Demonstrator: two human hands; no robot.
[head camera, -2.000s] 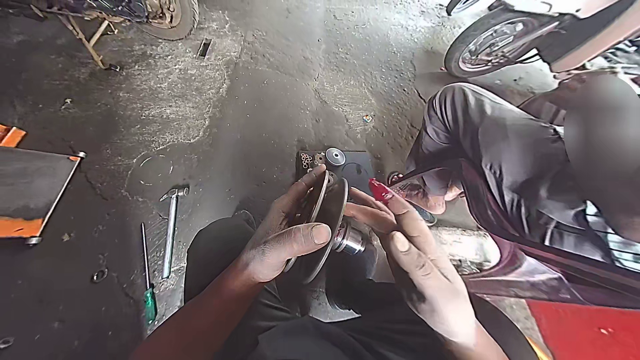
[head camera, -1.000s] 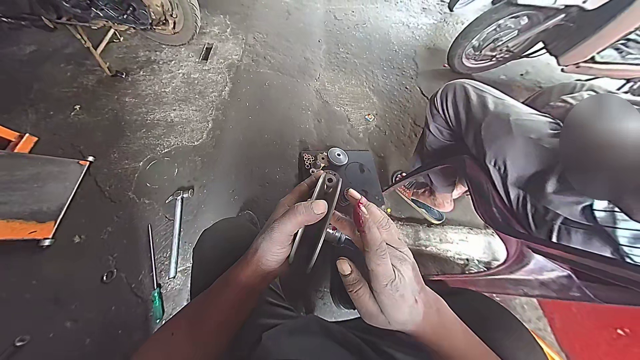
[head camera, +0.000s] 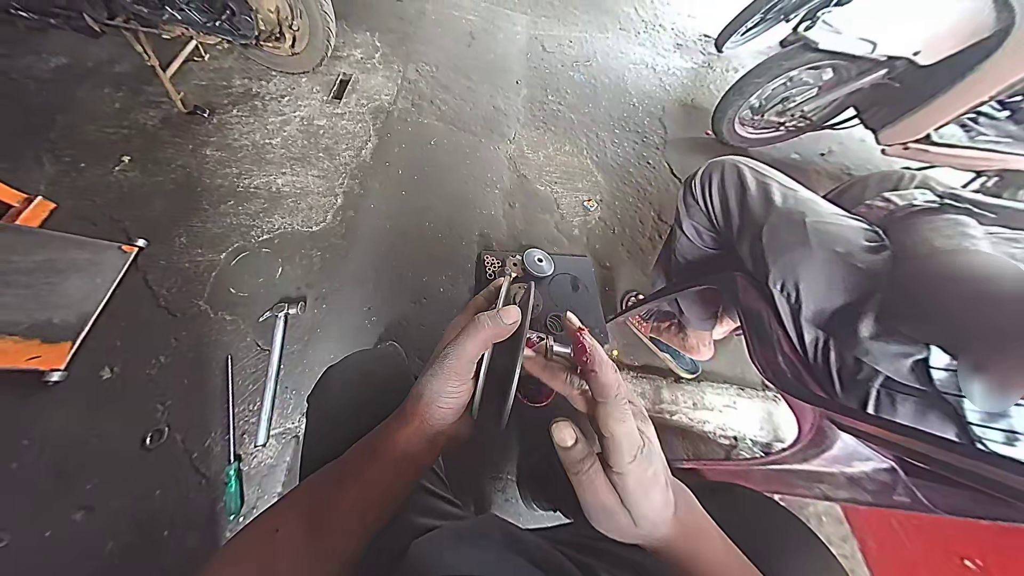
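Note:
My left hand (head camera: 464, 360) grips a pair of round metal discs (head camera: 520, 360), seen nearly edge-on, with a gap between them. A shiny metal shaft (head camera: 554, 347) sticks out of their right side. Around the shaft end is my right hand (head camera: 616, 440), its index finger smeared with red grease and its thumb spread apart; whether it touches the shaft I cannot tell. Behind the discs lies a dark flat board (head camera: 588, 280) with a round metal part (head camera: 538, 262) and several small copper-coloured rings (head camera: 491, 266) on it.
A hammer (head camera: 274, 376) and a green-handled screwdriver (head camera: 233, 480) lie on the floor at left, near a metal ring (head camera: 156, 437). An orange-edged stand (head camera: 56, 296) is farther left. A person (head camera: 784, 232) sits at right, beside a maroon body panel (head camera: 832, 456). Motorcycle wheels (head camera: 788, 104) stand beyond.
The discs have turned from a slanted view to nearly edge-on in my left hand. My right hand's red-smeared finger has come closer to the shaft side, and its thumb sits lower.

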